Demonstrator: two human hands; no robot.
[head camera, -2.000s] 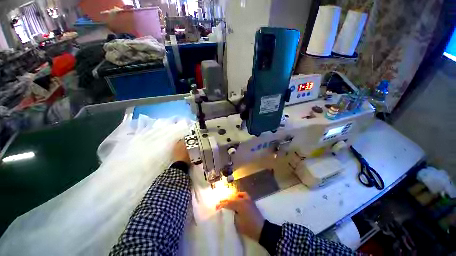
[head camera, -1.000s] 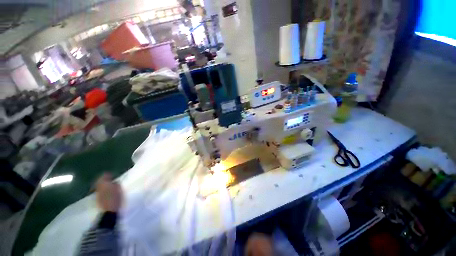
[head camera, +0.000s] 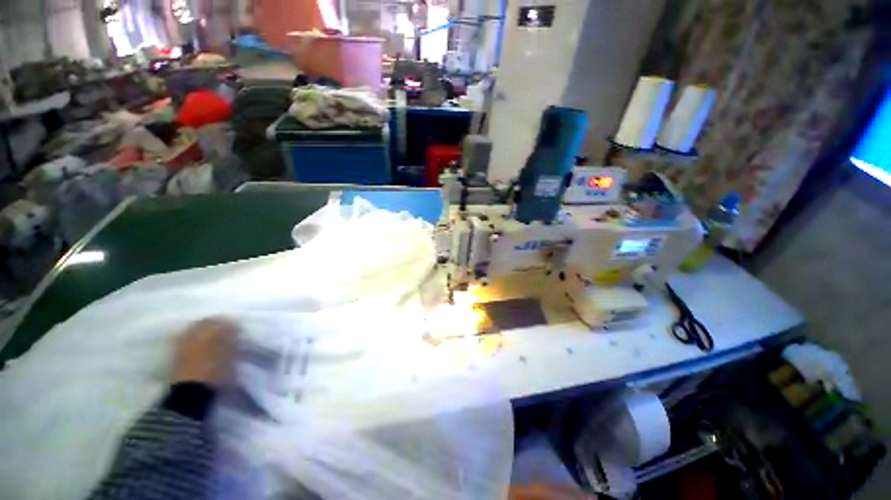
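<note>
White sheer fabric (head camera: 342, 342) spreads from the sewing machine (head camera: 528, 249) over the left table and down over the front edge. Its far part is bunched left of the machine head. The lamp lights the needle area (head camera: 459, 317) brightly. My left hand (head camera: 205, 354) is blurred and lies on the fabric at the left; whether its fingers grip it cannot be told. My right hand (head camera: 552, 492) is mostly cut off by the bottom edge beside the hanging fabric; its fingers are hidden.
A green side table (head camera: 195, 229) is at the left. Black scissors (head camera: 690, 327) lie right of the machine. A white tape roll (head camera: 645, 427) hangs below the table. A phone (head camera: 549, 166), thread cones (head camera: 645, 112) and a bottle (head camera: 708, 239) stand farther back.
My hands have left the needle area; the left moved left and the right moved down. The fabric now spreads wider across the table front and bunches beside the machine head.
</note>
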